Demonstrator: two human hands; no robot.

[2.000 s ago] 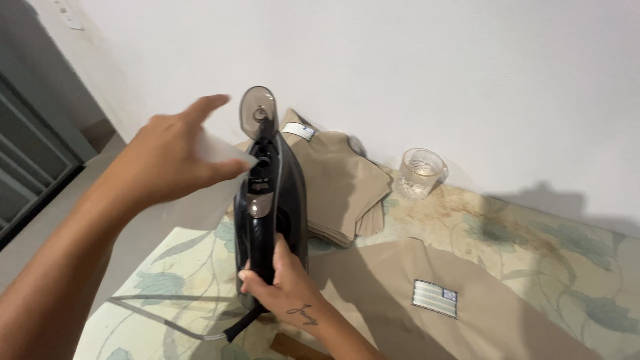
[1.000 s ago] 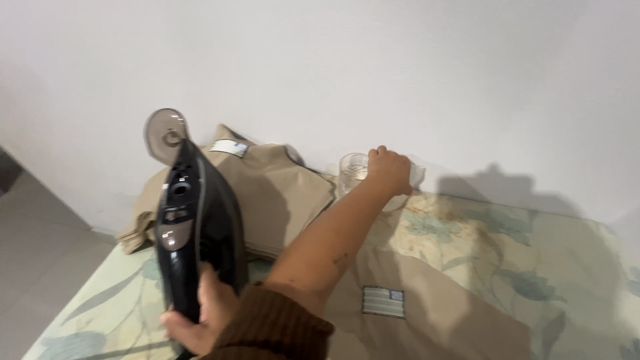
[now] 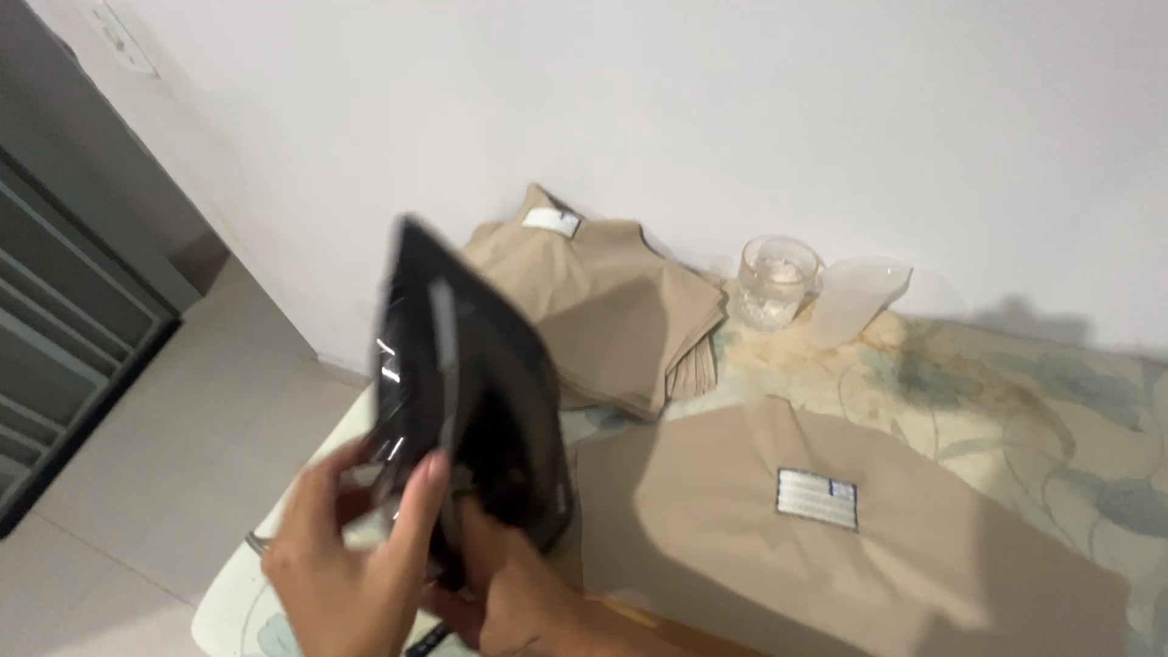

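Note:
A black clothes iron (image 3: 479, 365) is tilted with its pointed tip up, somewhat blurred. My right hand (image 3: 511, 575) grips its handle from below; part of the grip is hidden. My left hand (image 3: 351, 547) has its thumb and fingers around the lower left side of the iron. Behind the iron lies a stack of folded beige fabric pieces (image 3: 607, 310) with a white label (image 3: 551, 221) on top. Another beige fabric piece (image 3: 712, 493) with a printed label (image 3: 817, 498) is spread out to the right of my hands.
A clear glass (image 3: 776, 283) stands against the wall, with a translucent plastic cup (image 3: 853, 297) beside it. A floral cover (image 3: 967, 383) lies under everything. Part of a cord (image 3: 429, 641) shows near the bottom. Tiled floor and a grey slatted panel (image 3: 64, 338) are at left.
The translucent cup, in my left hand two seconds ago, now stands beside the glass. My right hand has come back from there to the iron. The iron's clear lid, raised before, no longer shows.

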